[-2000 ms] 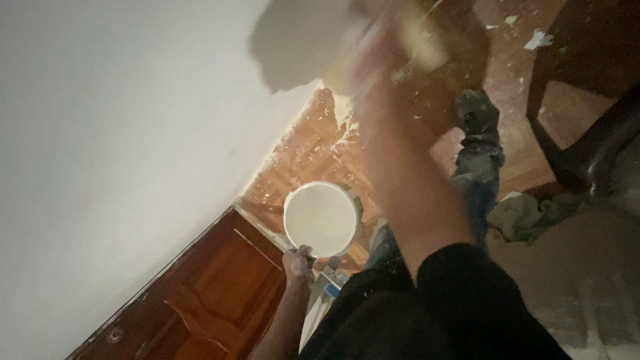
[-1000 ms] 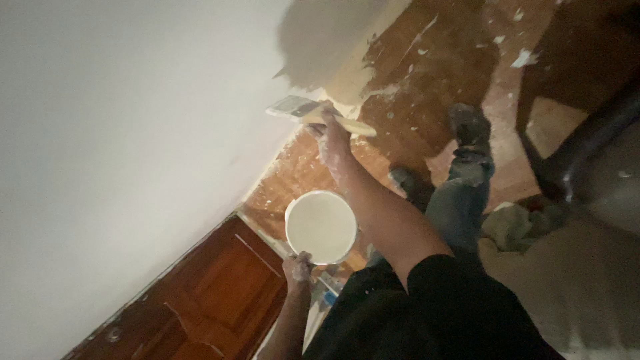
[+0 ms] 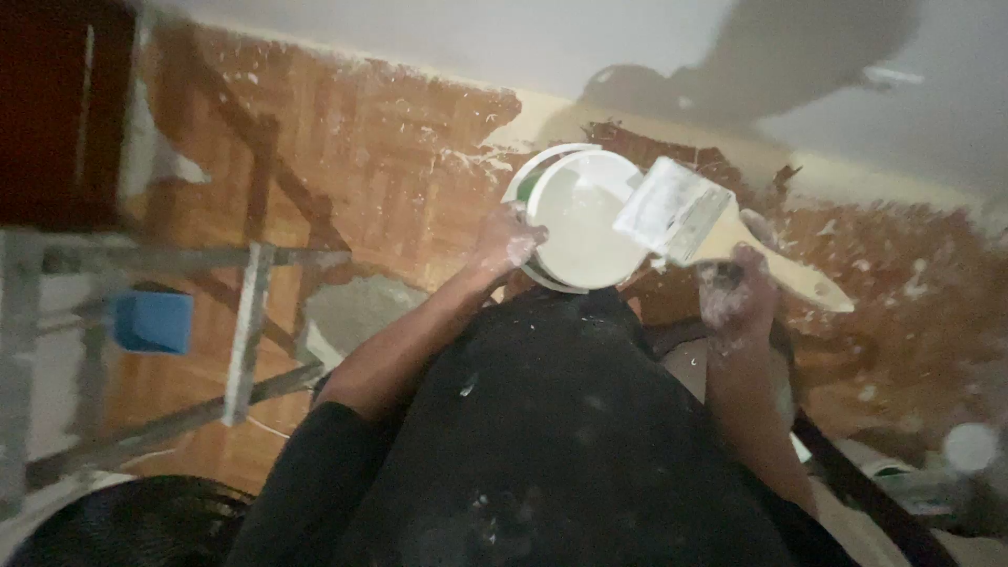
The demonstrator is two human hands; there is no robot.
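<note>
My left hand (image 3: pixel 510 240) grips the rim of a white bucket (image 3: pixel 587 220) with pale liquid inside, held in front of my body; some green shows on its side. In my right hand (image 3: pixel 739 287) is a wide flat paintbrush (image 3: pixel 713 224) with a pale wooden handle. Its bristles, coated white, are at the right edge of the bucket and point to the left. White smears cover the fingers of both hands.
A metal ladder (image 3: pixel 248 339) and a blue container (image 3: pixel 153 321) are on the left. The parquet floor (image 3: pixel 370 150) bears white splatters beside the pale wall (image 3: pixel 488 39). A brown wooden door (image 3: pixel 63 110) is at upper left, a black rounded object (image 3: pixel 134 524) at lower left.
The view has turned a lot. My right hand, which held the brush out by the wall away from the bucket one second ago, now has it at the bucket's edge. My left hand keeps the bucket.
</note>
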